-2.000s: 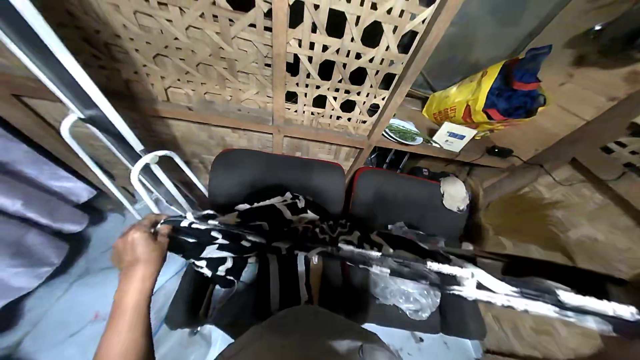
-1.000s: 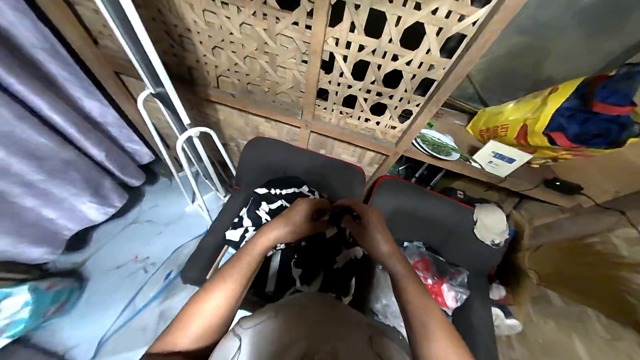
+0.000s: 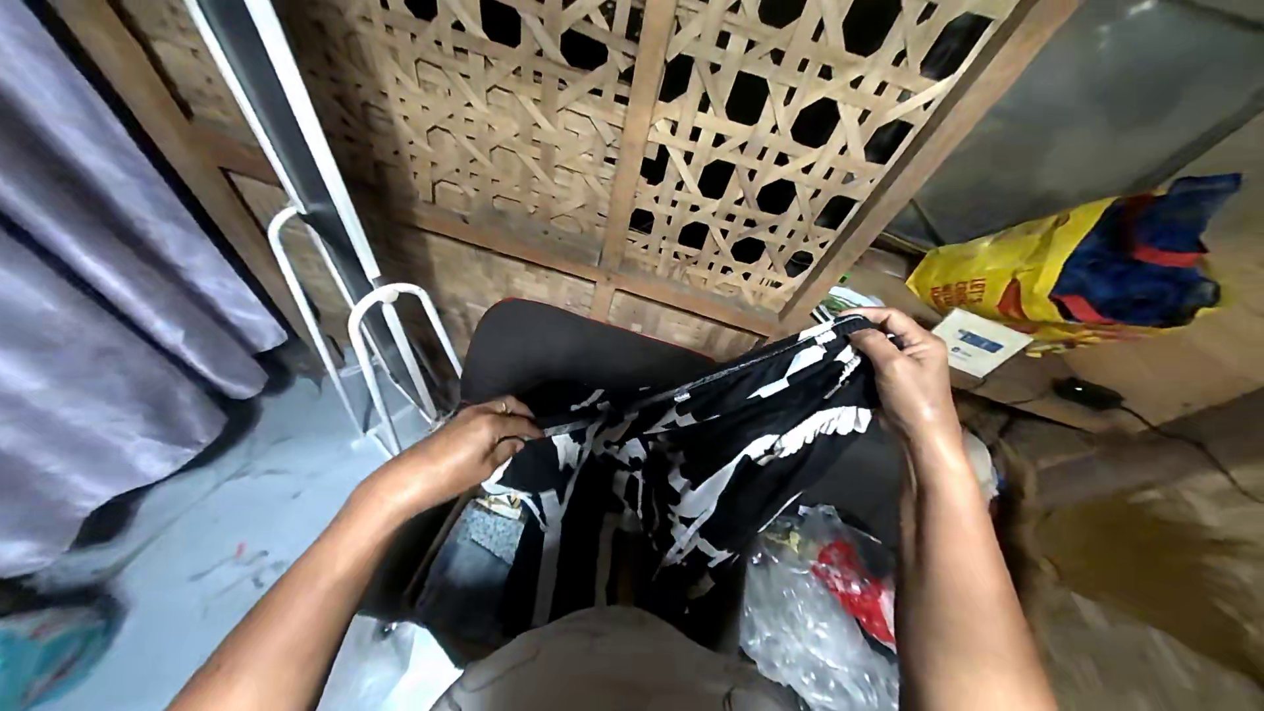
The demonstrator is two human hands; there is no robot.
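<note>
A black-and-white patterned cloth garment (image 3: 691, 444) stretches between my two hands, above a dark chair. At its left edge my left hand (image 3: 474, 444), with a ring on one finger, pinches the fabric. My right hand (image 3: 904, 365) grips the upper right corner, raised higher than the left. The garment's lower part hangs down toward my body and hides much of the seat. Below the right part of the cloth lies a clear plastic bag (image 3: 815, 602) with something red in it.
Behind the chair backrest (image 3: 583, 346) stands a woven bamboo wall panel (image 3: 632, 148). A white metal frame (image 3: 385, 326) and a grey curtain (image 3: 109, 296) are at the left. At the right are a yellow bag of dark cloth (image 3: 1066, 267), a small white box (image 3: 978, 341) and a black adapter (image 3: 1086, 393).
My hands were close together over the garment a second ago; they have moved apart and the cloth is spread between them. Two seconds ago the cloth was stretched far to the right.
</note>
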